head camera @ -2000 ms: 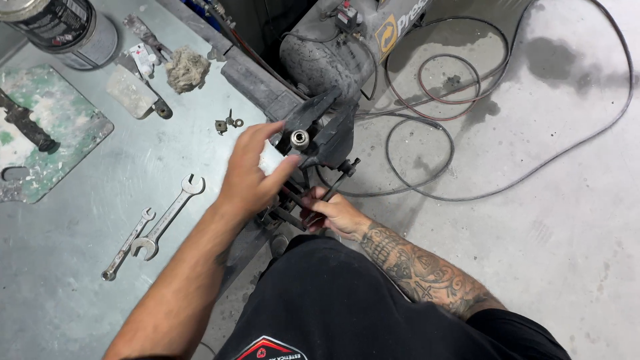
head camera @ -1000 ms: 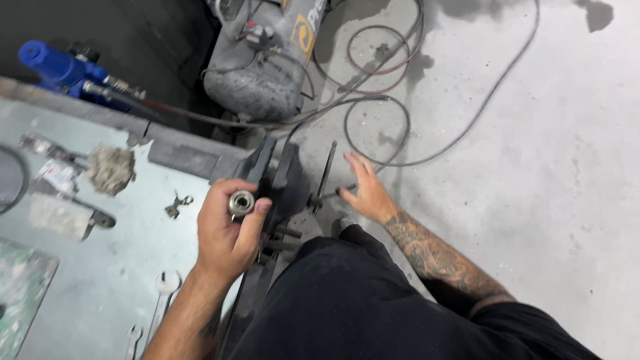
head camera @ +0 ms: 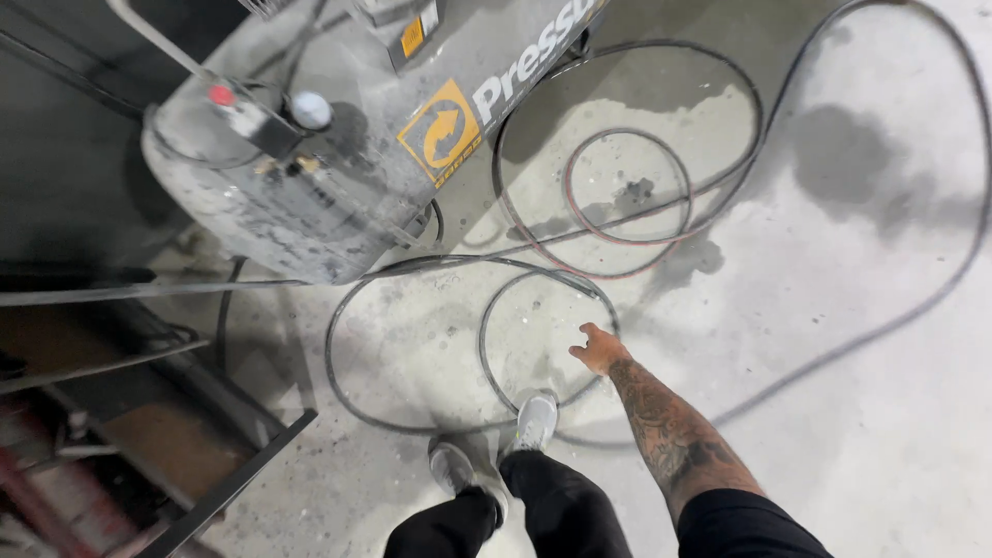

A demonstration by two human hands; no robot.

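My right hand [head camera: 601, 349] is stretched out over the floor with its fingers apart and holds nothing. It is nearest to the coiled black air hose [head camera: 482, 341], whose loops lie on the concrete around and beyond my shoes; whether hand and hose touch cannot be told. A loose hose end [head camera: 590, 293] lies just above the hand. My left hand is out of view. Beyond the hose stands a dusty grey air compressor tank [head camera: 279, 209] with a pressure gauge [head camera: 311, 111] and a red knob [head camera: 222, 95].
My grey shoes [head camera: 536, 418] stand at the hose loops. At the lower left is a dark metal frame [head camera: 232, 473] with shelves and red parts. A hose [head camera: 155, 291] runs low across the left. Further hose loops [head camera: 628, 242] spread over the stained floor on the right.
The view has swung strongly from the workbench to the floor and compressor. My left hand, earlier on a metal socket-like part at the vise, has left the view. My right hand has moved away from the vise.
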